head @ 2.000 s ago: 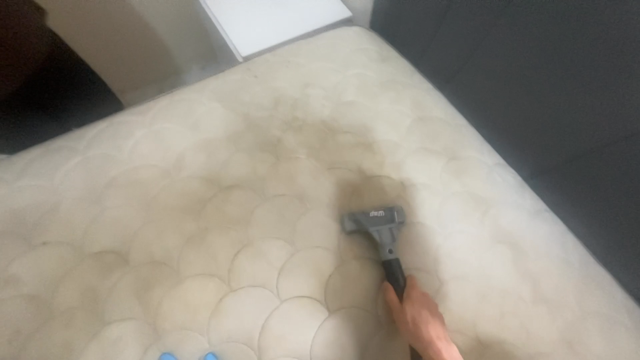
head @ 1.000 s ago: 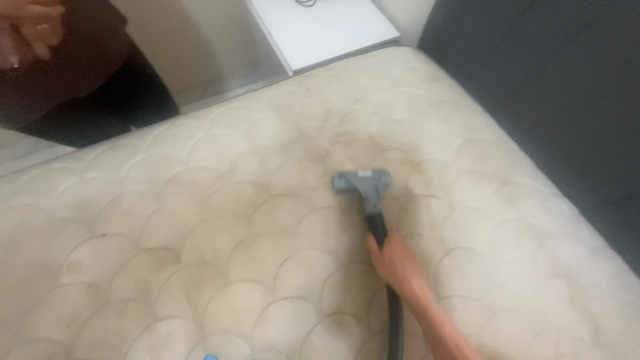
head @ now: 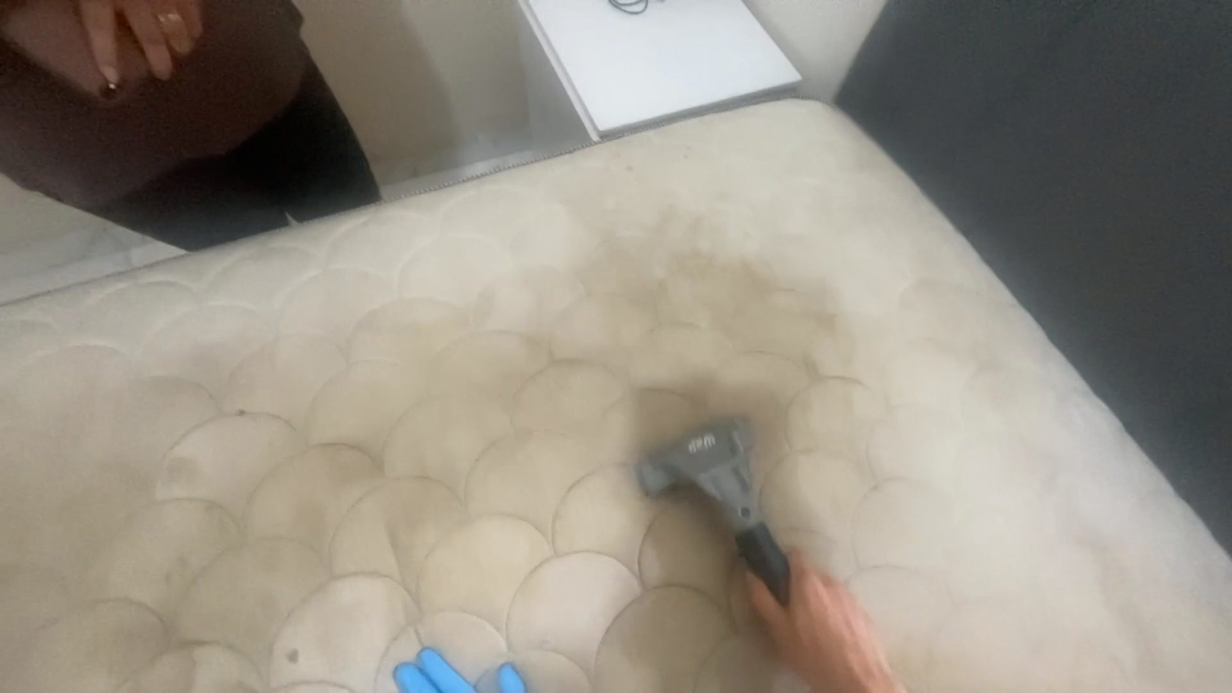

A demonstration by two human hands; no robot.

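Note:
My right hand [head: 823,626], bare and slightly blurred, grips the black handle of a grey upholstery extractor nozzle [head: 707,457]. The nozzle's wide head rests on a cream quilted mattress [head: 481,481] with a scalloped pattern, just below a large brownish stain [head: 731,289]. At the bottom edge, blue-gloved fingertips of my left hand [head: 452,674] lie on or just over the mattress, spread apart; the rest of that hand is out of view.
A person [head: 173,106] in a dark top stands beyond the mattress at the upper left, hands near the waist. A white bedside table [head: 674,58] with a cable [head: 630,5] stands at the far corner. A dark grey headboard [head: 1078,212] runs along the right.
My right hand has drawn the nozzle back over the mattress towards me since one second ago. More of my left glove shows. The other person has come into view since the earliest frame.

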